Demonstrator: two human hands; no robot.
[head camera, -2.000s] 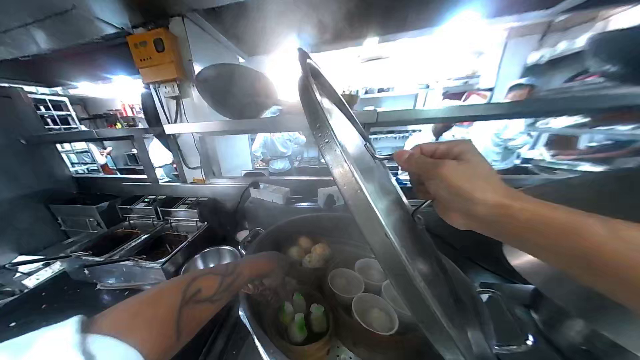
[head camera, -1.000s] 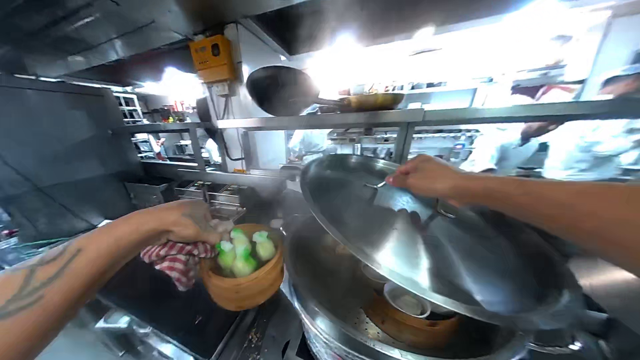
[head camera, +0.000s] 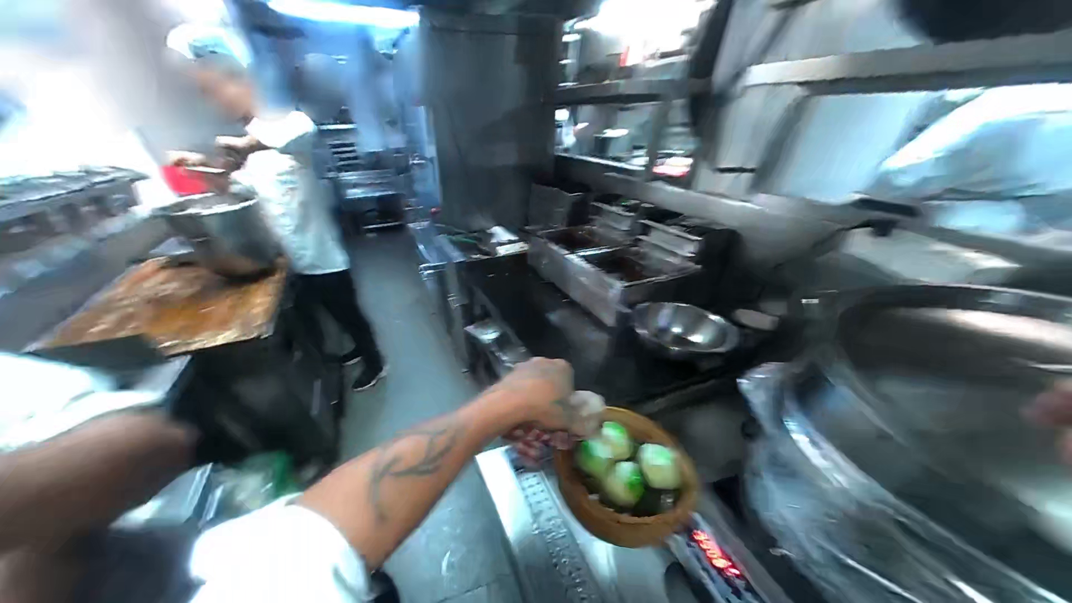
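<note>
My left hand (head camera: 548, 398) grips the rim of a round bamboo steamer basket (head camera: 628, 532), with a red-and-white checked cloth (head camera: 532, 444) bunched under the fingers. Several green-and-white dumplings (head camera: 624, 481) sit inside the basket. A steel counter edge with a lit red digital display (head camera: 716, 553) lies below it. At the right edge, only blurred fingertips of my right hand (head camera: 1051, 414) show, over a large domed metal lid (head camera: 938, 394); whether they hold it cannot be told.
A steel bowl (head camera: 685, 328) stands behind the basket, near deep fryers (head camera: 620, 268). At left, a person in white (head camera: 293, 193) stands by a large pot (head camera: 222, 226) and a tray of brownish food (head camera: 167, 306). Another person's arm (head camera: 92, 477) reaches in at lower left.
The basket of dumplings, in the large steaming pan two seconds ago, has been lifted out and is held over the counter's edge. The lid has come down from its raised tilt. The view has swung left.
</note>
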